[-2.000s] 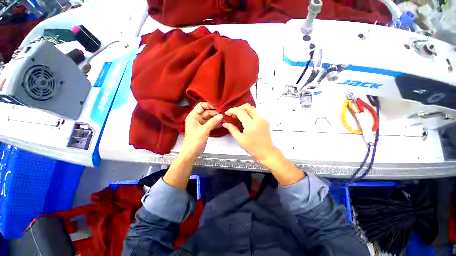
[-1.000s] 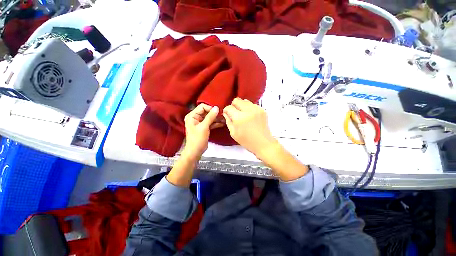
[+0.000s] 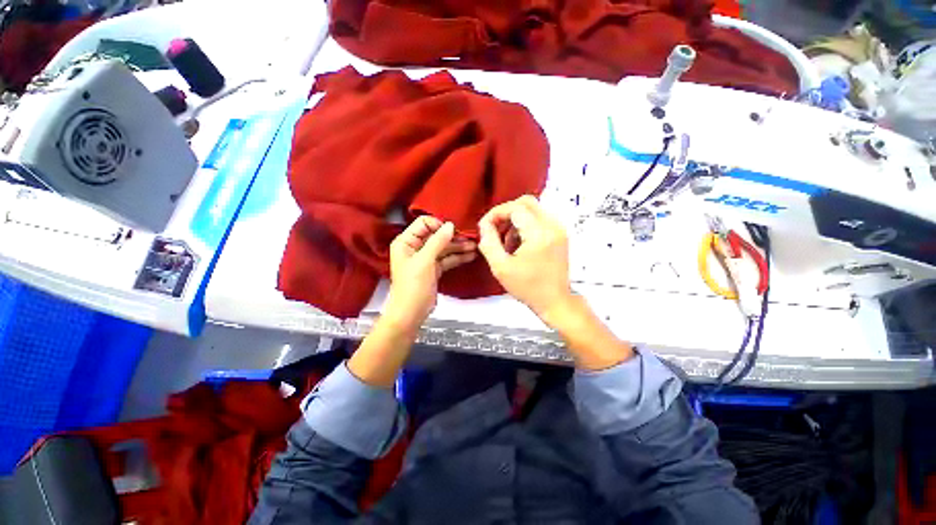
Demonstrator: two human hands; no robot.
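A dark red garment [image 3: 400, 144] lies bunched on the white machine table, left of the needle area. My left hand [image 3: 423, 265] pinches a small folded edge of it between thumb and fingers near the table's front. My right hand [image 3: 525, 251] is just right of it, thumb and fingertips close together at the same edge; whether they grip cloth is hidden by the fingers. The presser foot and needle area [image 3: 642, 221] is to the right, with no cloth under it.
A sewing machine head [image 3: 754, 185] is at right. Yellow and red handled snips [image 3: 735, 265] on a dark cord lie below it. A second machine's grey motor housing [image 3: 98, 144] is at left. More red garments [image 3: 575, 41] lie behind. A blue crate [image 3: 62, 359] is lower left.
Compared with a second ago, my right hand has shifted slightly right and its fingers are more curled. My left hand stays at the garment edge. The view has shifted slightly.
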